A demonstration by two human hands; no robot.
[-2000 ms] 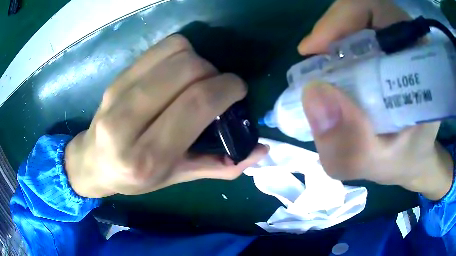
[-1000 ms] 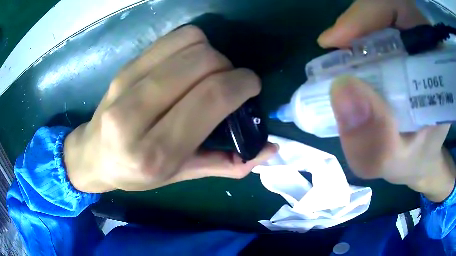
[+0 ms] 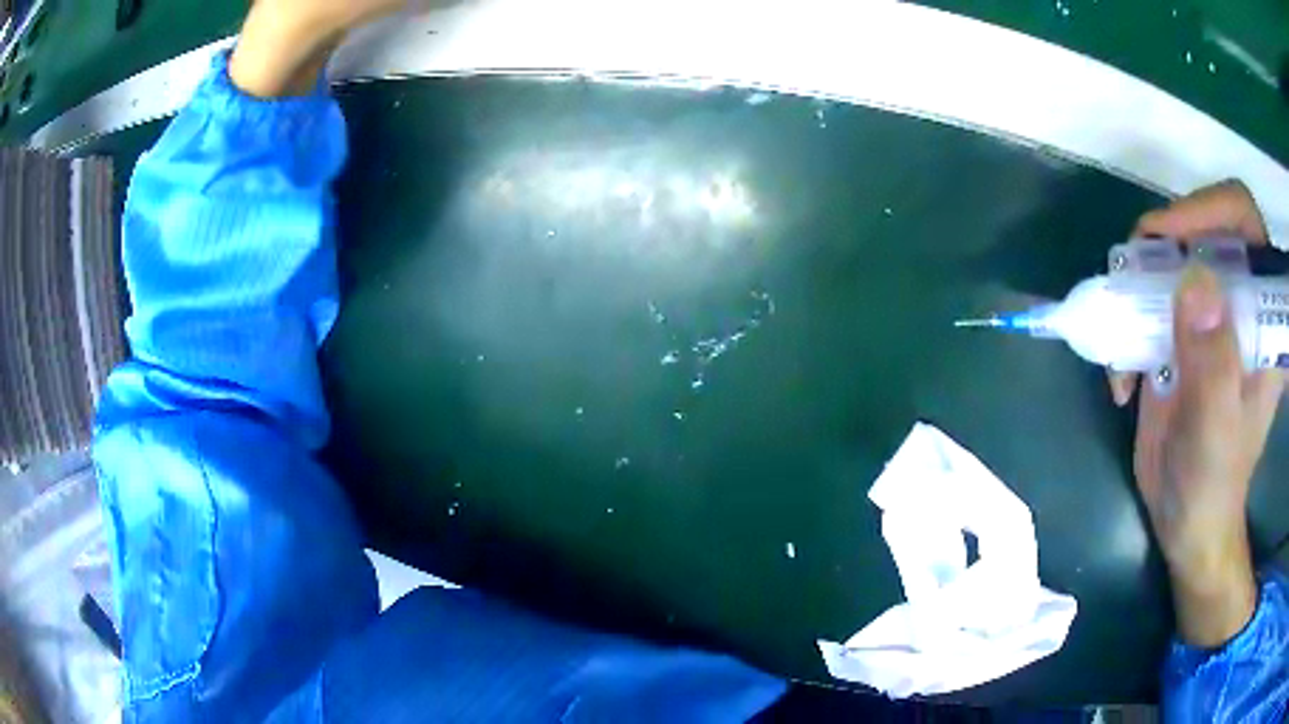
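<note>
My right hand (image 3: 1202, 410) is at the right side, shut on the white glue syringe (image 3: 1124, 320), held over the mat. Its thumb lies across the barrel. The thin needle with its blue hub (image 3: 1021, 323) points left. A clear plastic block (image 3: 1176, 256) sits along the syringe's upper side. My left hand (image 3: 304, 40) is at the top left, cut off by the top edge; its fingers and anything they hold are out of the picture. The crumpled white wiping paper (image 3: 968, 587) lies on the mat at the lower right, with a small gap in it.
The dark green mat (image 3: 566, 340) has pale specks and smears near its middle. A curved white edge (image 3: 622, 40) runs along the far side, with a green surface (image 3: 1089, 28) beyond it. A grey stack (image 3: 57, 304), perhaps trays, stands at the far left.
My left hand has moved away to the top left; the black unit it held is no longer visible. My right hand and syringe are farther right, away from the view's middle. More of the mat shows.
</note>
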